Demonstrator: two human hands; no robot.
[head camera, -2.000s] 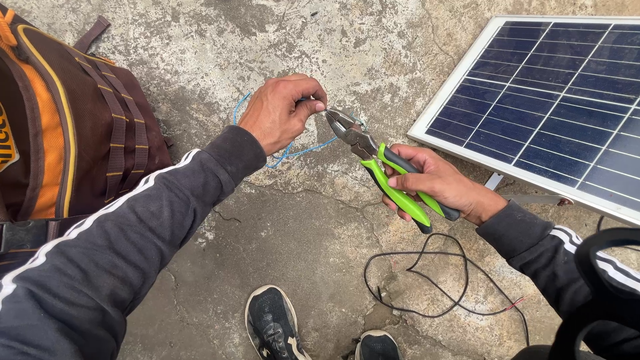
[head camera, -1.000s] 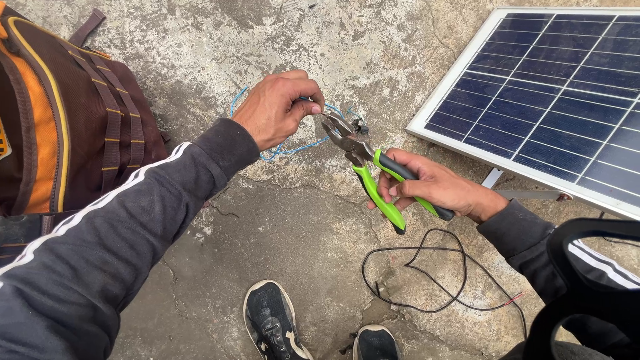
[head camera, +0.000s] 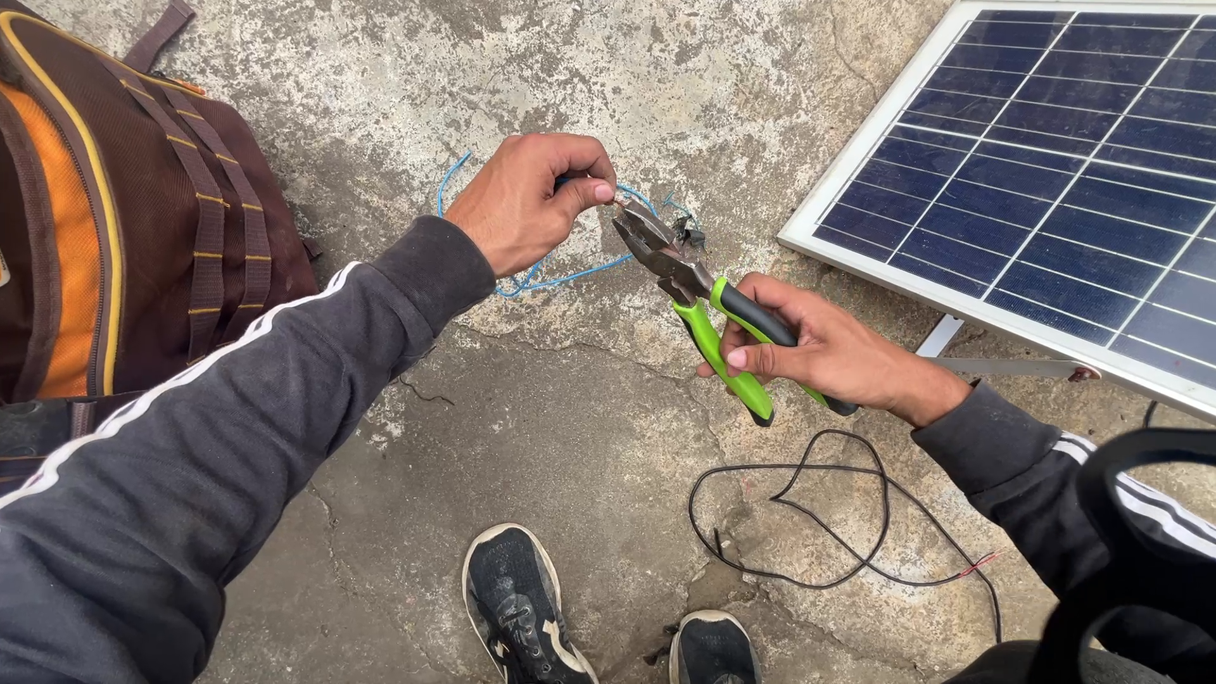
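My left hand (head camera: 537, 198) pinches a small piece between thumb and forefinger, apparently a wire end; most of it is hidden by the fingers. Combination pliers (head camera: 686, 275) with green and black handles are in my right hand (head camera: 807, 347), their jaws at the left fingertips. Whether the jaws touch the piece cannot be told. Blue wire (head camera: 579, 274) loops on the concrete behind and below my left hand. Beyond the pliers' jaws lies a small dark scrap (head camera: 688, 231) with thin strands.
A brown and orange backpack (head camera: 157, 218) stands at the left. On the right is a framed solar panel (head camera: 1035, 161) with a metal bracket (head camera: 1012, 367). Black cable (head camera: 883, 513) lies coiled below my right hand. Two shoes (head camera: 518, 603) show at the bottom; a dark curved object (head camera: 1107, 532) blocks the lower right.
The pliers' handles have spread and drawn closer together again over these frames. My left hand stays pinched near the jaws.
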